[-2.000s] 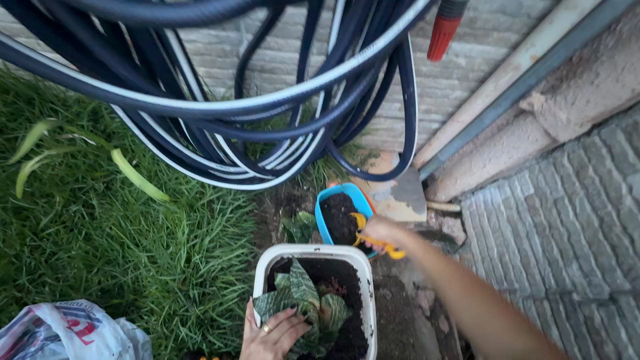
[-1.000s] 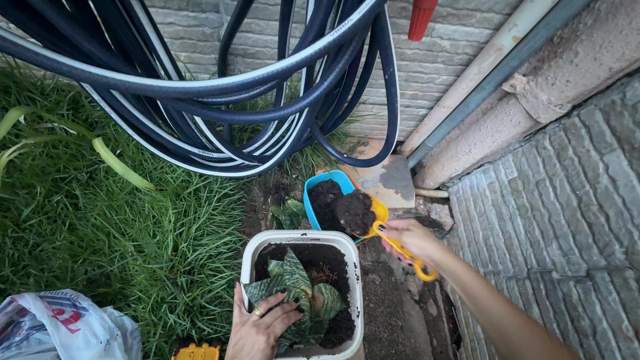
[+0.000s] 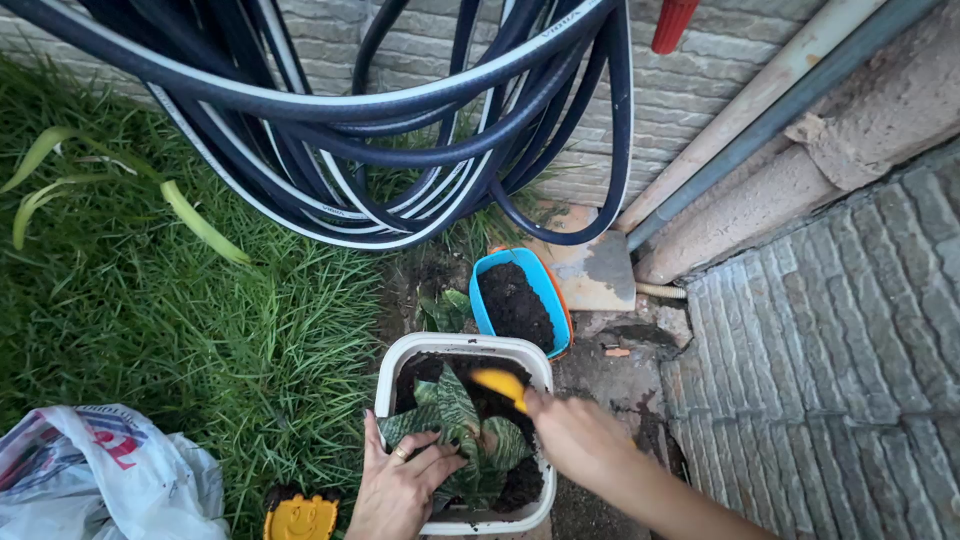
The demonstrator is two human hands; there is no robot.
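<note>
A white plastic planter (image 3: 547, 480) holds dark soil and a snake plant (image 3: 459, 416) with banded green leaves. My left hand (image 3: 405, 476), with a ring on one finger, lies on the plant's leaves at the planter's left side, fingers spread over them. My right hand (image 3: 581, 435) grips a yellow plastic scoop (image 3: 501, 384), blurred, over the soil at the planter's upper right; the scoop's contents cannot be made out. Just behind the planter stands a blue plastic tub (image 3: 481, 296) with dark soil in it.
A coiled dark blue garden hose (image 3: 442, 154) hangs in front of the stone wall. Pipes (image 3: 757, 112) run down at the right. On the grass lie a plastic bag (image 3: 161, 469) and a yellow toy piece with a smiling face (image 3: 301, 517). A small leafy plant (image 3: 448, 309) grows beside the tub.
My right hand has brought the yellow scoop from the blue tub to the white planter. One second ago the scoop was heaped with soil. My left hand stays at the plant.
</note>
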